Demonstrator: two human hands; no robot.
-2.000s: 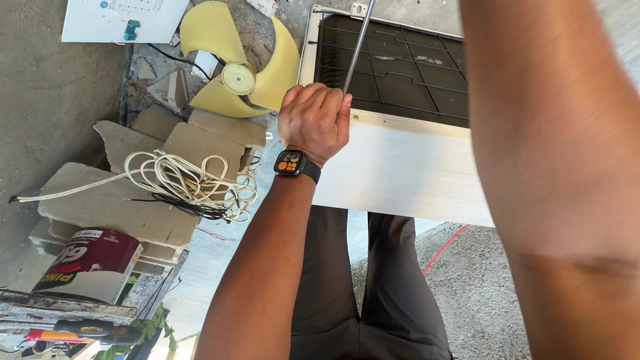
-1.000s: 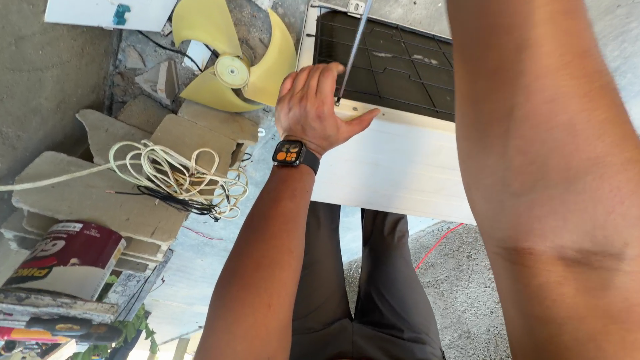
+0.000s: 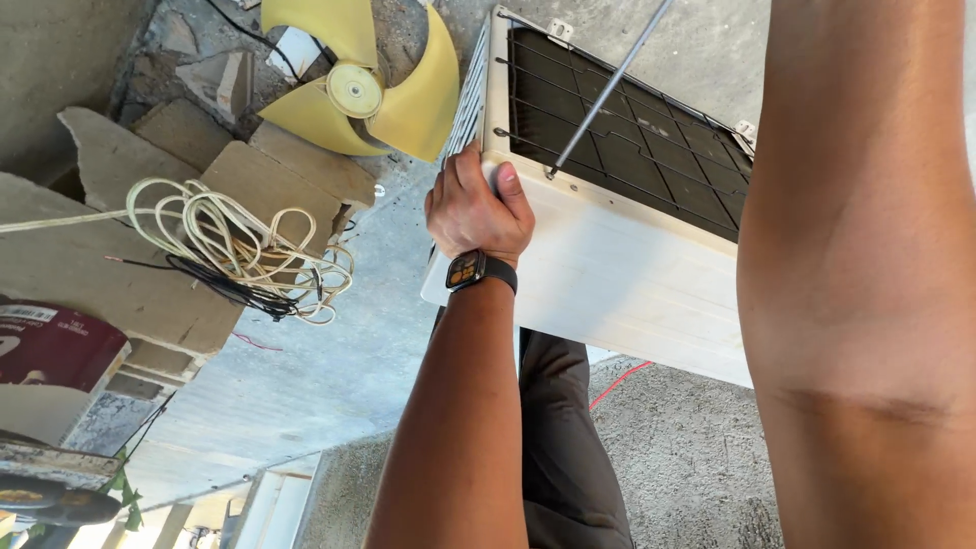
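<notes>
My left hand [image 3: 482,204], with a watch on the wrist, grips the near left corner of a white metal air-conditioner outdoor unit casing [image 3: 633,274], thumb on top. A black wire grille [image 3: 633,137] covers the dark finned side of the unit. The tip of a long thin metal screwdriver shaft [image 3: 610,85] meets a screw spot on the casing's edge, just right of my left hand. The shaft tilts up out of the frame. My right forearm crosses the right side; my right hand is outside the view.
A yellow three-blade fan [image 3: 354,90] lies beyond the unit to the left. Broken tiles [image 3: 267,171] carry a coil of white cable [image 3: 229,229] and black wire [image 3: 229,286]. A paint can [image 3: 57,366] stands at the left. A red wire [image 3: 619,385] lies near my leg.
My left hand has gone from the shaft to the casing's corner, its fingers now over the edge. The unit now appears more slanted, and the shaft's tip rests at its edge.
</notes>
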